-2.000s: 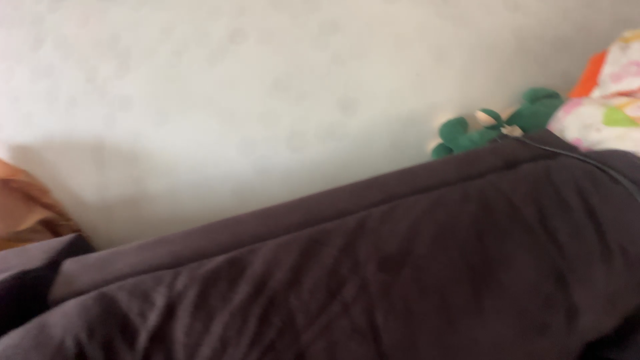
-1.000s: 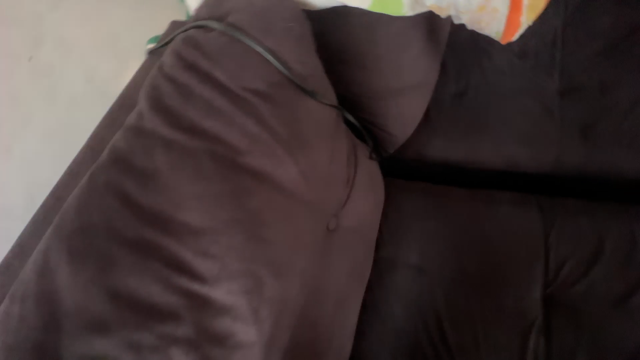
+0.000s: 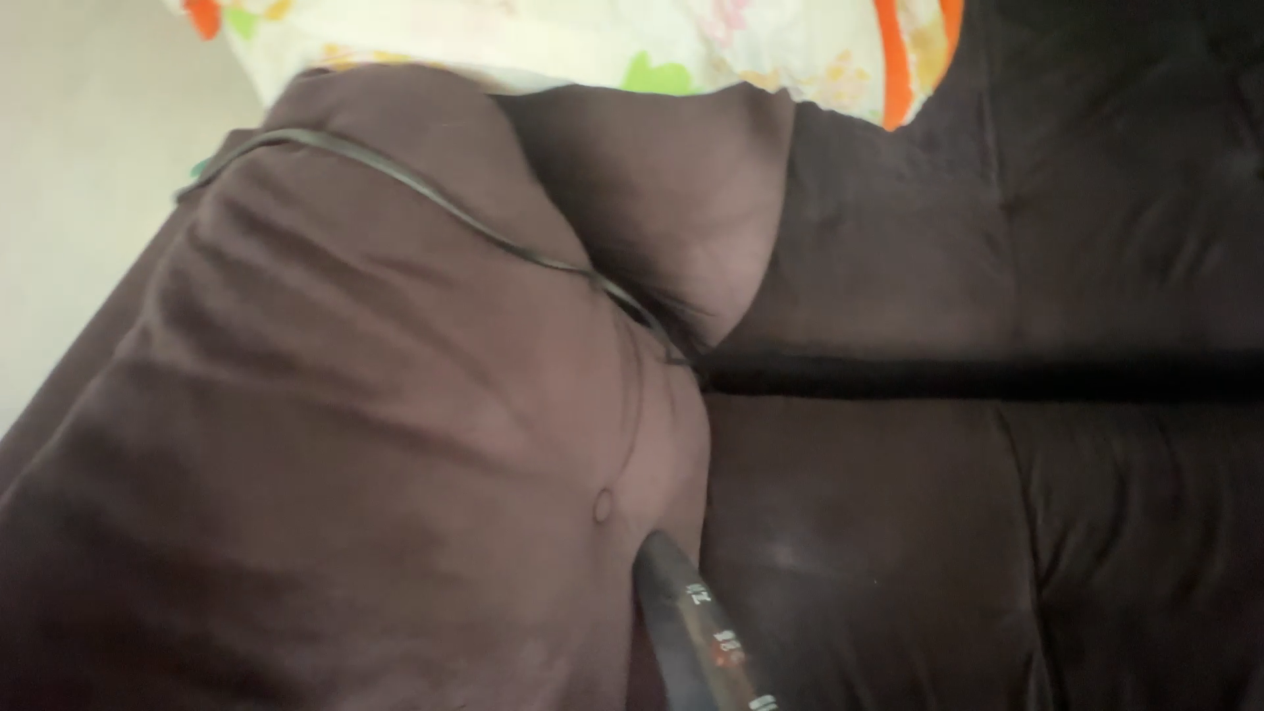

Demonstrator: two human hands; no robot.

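Neither of my hands shows in the head view. A dark, narrow object with a rounded tip and pale markings point(image 3: 696, 632) reaches in from the bottom edge; its kind is unclear, and what holds it is out of sight. Its tip lies over the edge of a brown fabric sofa cushion point(image 3: 395, 415), just below a small covered button point(image 3: 602, 506). A thin dark cable point(image 3: 434, 193) runs across the top of the cushion and down into the gap beside it.
A white cloth with orange, green and pink print point(image 3: 592, 44) hangs over the sofa at the top. Dark brown seat sections point(image 3: 889, 494) with a deep crease between them fill the right side. A pale wall point(image 3: 79, 178) stands at the left.
The view has swung along the sofa, away from the wall. The dark object with pale markings has come into view at the bottom; neither earlier frame shows it.
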